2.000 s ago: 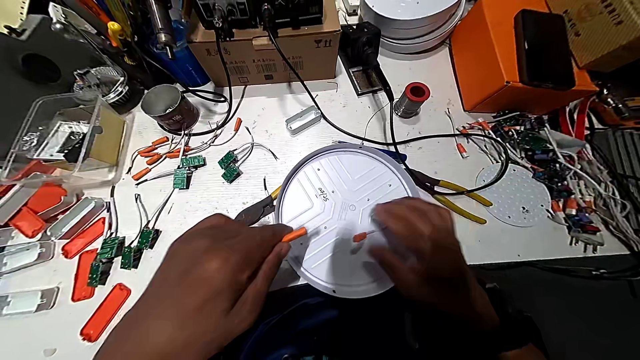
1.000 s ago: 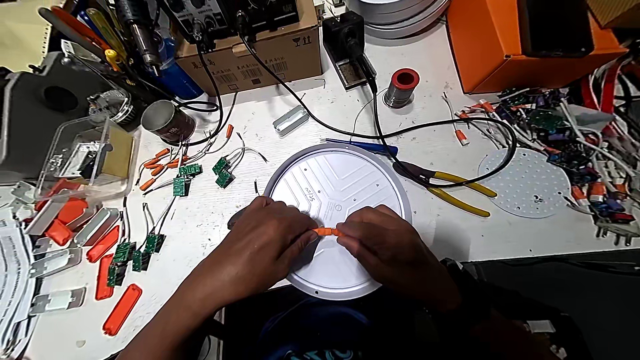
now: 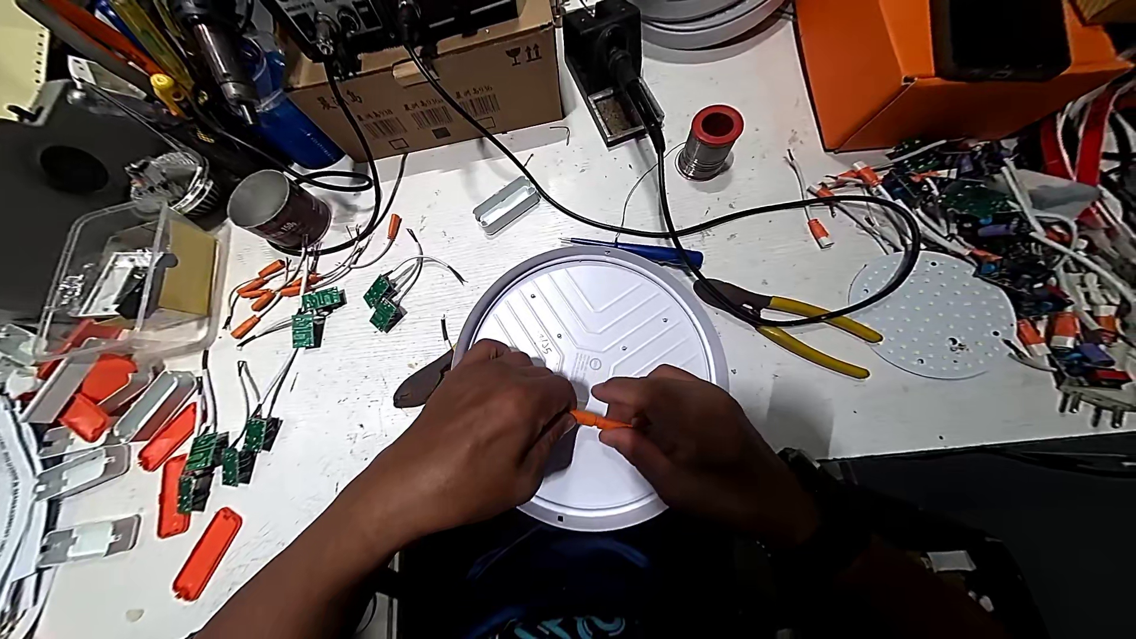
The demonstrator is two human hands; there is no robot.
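Observation:
Over the round white metal lamp base (image 3: pixel 603 319), both hands pinch an orange connector (image 3: pixel 601 420). My left hand (image 3: pixel 506 426) grips its left end; fingers hide part of it. At its right end, my right hand (image 3: pixel 683 444) holds on with thumb and fingers. Beside the base on the left, a dark tool handle (image 3: pixel 422 382) shows partly behind my left hand. Pliers with yellow handles (image 3: pixel 799 333) lie right of the base, and a blue screwdriver (image 3: pixel 652 253) lies at its top edge.
Small green circuit boards (image 3: pixel 306 328) with wires and orange-red plastic covers (image 3: pixel 209 554) lie left. A solder spool (image 3: pixel 710 142) and a soldering iron stand (image 3: pixel 612 80) are behind. A black cable (image 3: pixel 781 206) loops over the pliers and a round LED board (image 3: pixel 941 315). Wired parts (image 3: pixel 1003 213) pile up right.
Two seconds ago the hands were apart, with one orange piece at each. They have come together over the lamp base, and the orange pieces now meet between the fingers.

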